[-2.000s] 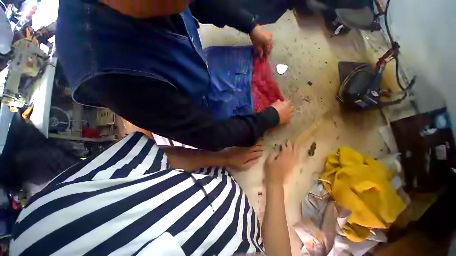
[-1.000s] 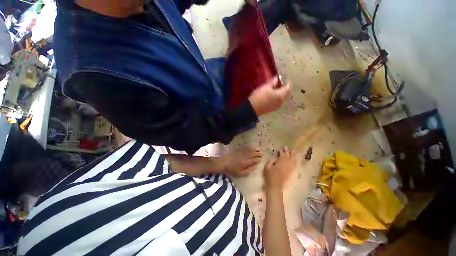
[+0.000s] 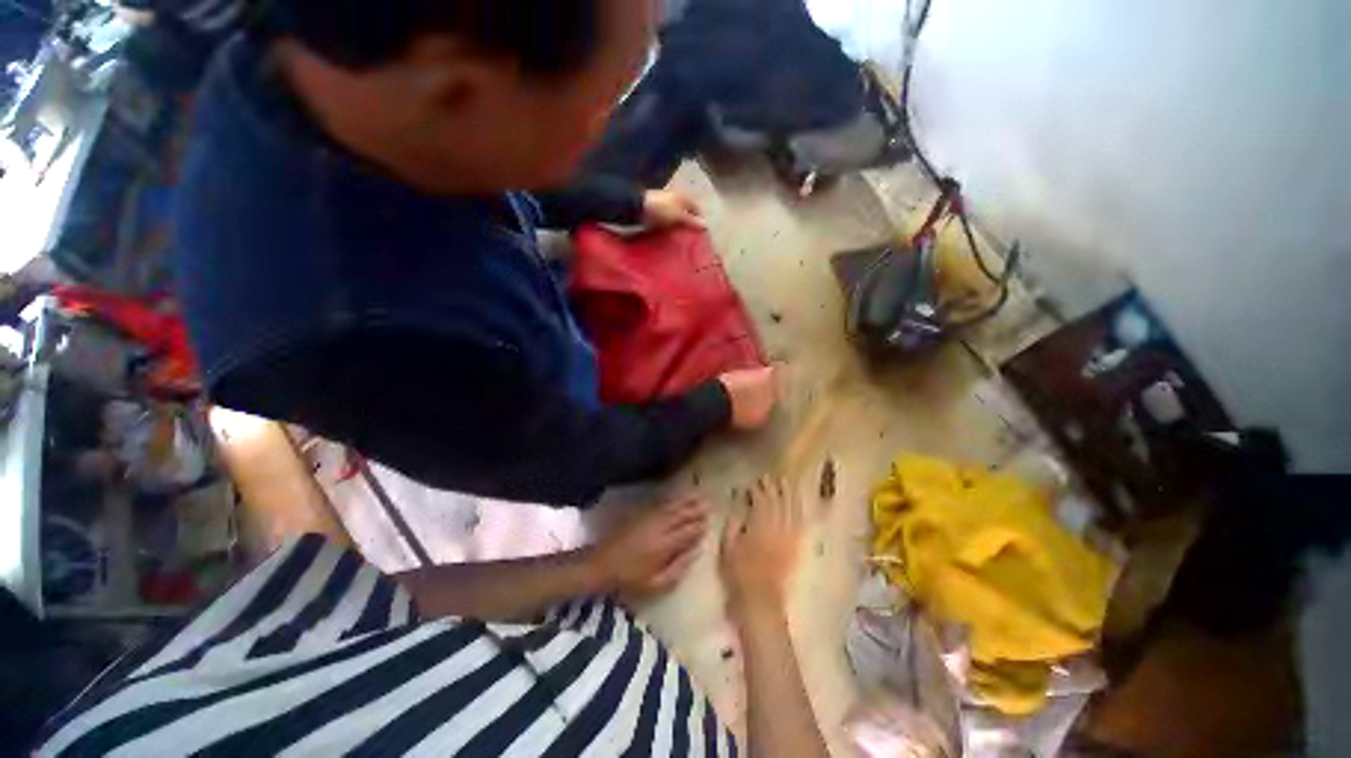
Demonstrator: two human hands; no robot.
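Observation:
A red garment piece [image 3: 667, 314] lies flat on the cream table [image 3: 800, 444], held at its far and near edges by the two hands of a second person in a dark denim vest. My left hand [image 3: 655, 545] rests on the table's near edge, fingers apart, holding nothing. My right hand [image 3: 763, 541] rests palm down beside it, fingers spread and empty. Neither of my hands touches the red piece. No blue piece shows clearly now.
A steam iron [image 3: 894, 304] with a cord sits near the wall. A yellow cloth [image 3: 1000, 570] lies on pale scraps [image 3: 896, 652] to the right. A small dark tool [image 3: 827, 478] lies by my right hand. A brown tray [image 3: 1119, 388] stands against the wall.
The second person has turned over and lowered the red piece; it now lies flat, with the blue no longer showing. The camera view has shifted. My hands stay on the table.

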